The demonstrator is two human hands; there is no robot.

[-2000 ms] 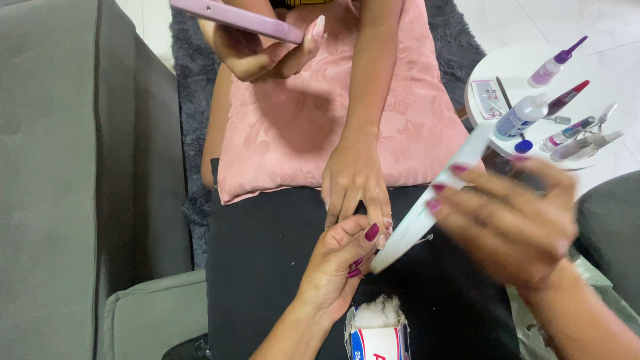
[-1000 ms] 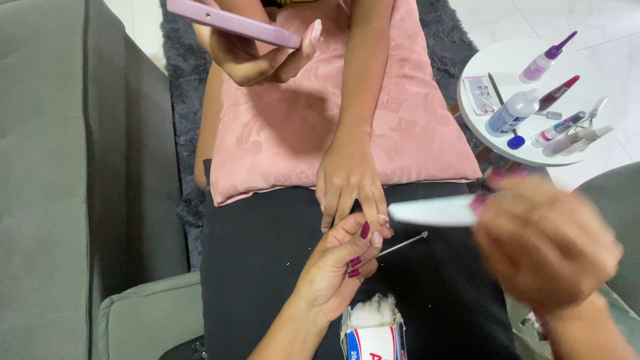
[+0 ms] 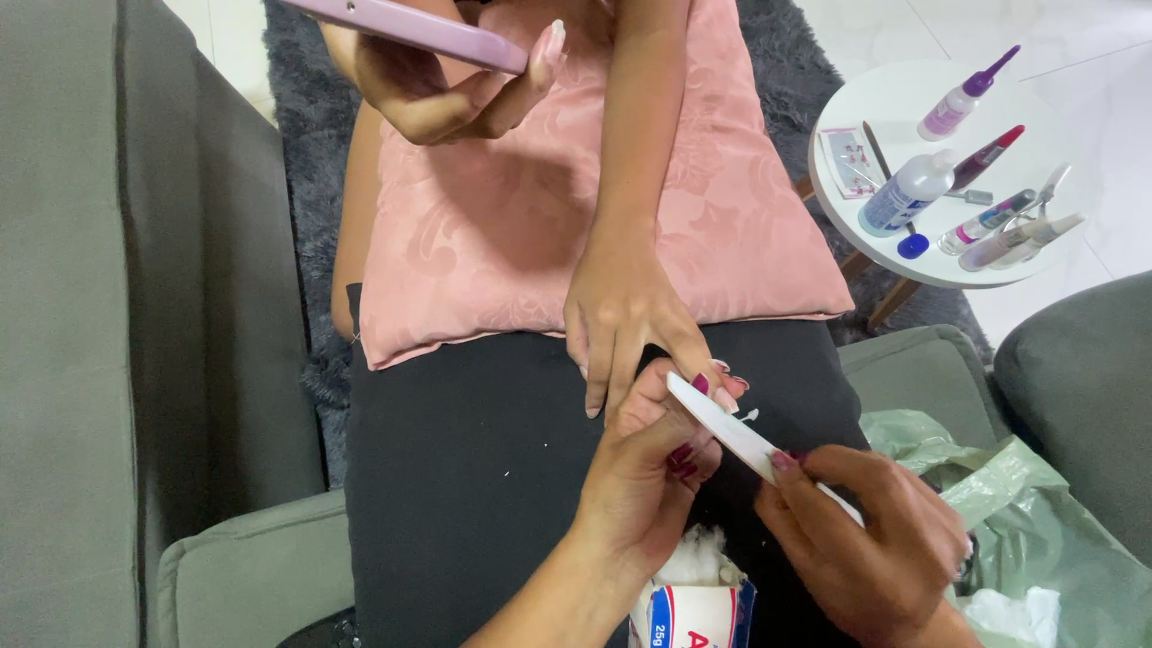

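My left hand (image 3: 643, 468), with dark pink nails, holds a finger of another person's hand (image 3: 630, 301) that reaches in from the top. My right hand (image 3: 868, 540) grips a white nail file (image 3: 733, 432), whose far end lies across the fingertips of my left hand, beside the held finger's nail. Part of a thin metal tool (image 3: 749, 415) shows just past the file. Below my left hand stands an opened box of cotton (image 3: 697, 612), with cotton (image 3: 695, 558) sticking out. The other person's forearm rests on a pink cushion (image 3: 504, 225).
The other person's second hand (image 3: 441, 99) holds a pink phone (image 3: 414, 34). On the right, a round white side table (image 3: 900, 81) bears several bottles, a blue cap (image 3: 913, 246) and a nail-sticker sheet (image 3: 850, 162). A green plastic bag (image 3: 1035, 504) lies at lower right, a grey sofa (image 3: 63, 315) at left.
My right hand has moved down and toward my left hand, bringing the file slantwise by the held finger. My left hand still holds that finger.
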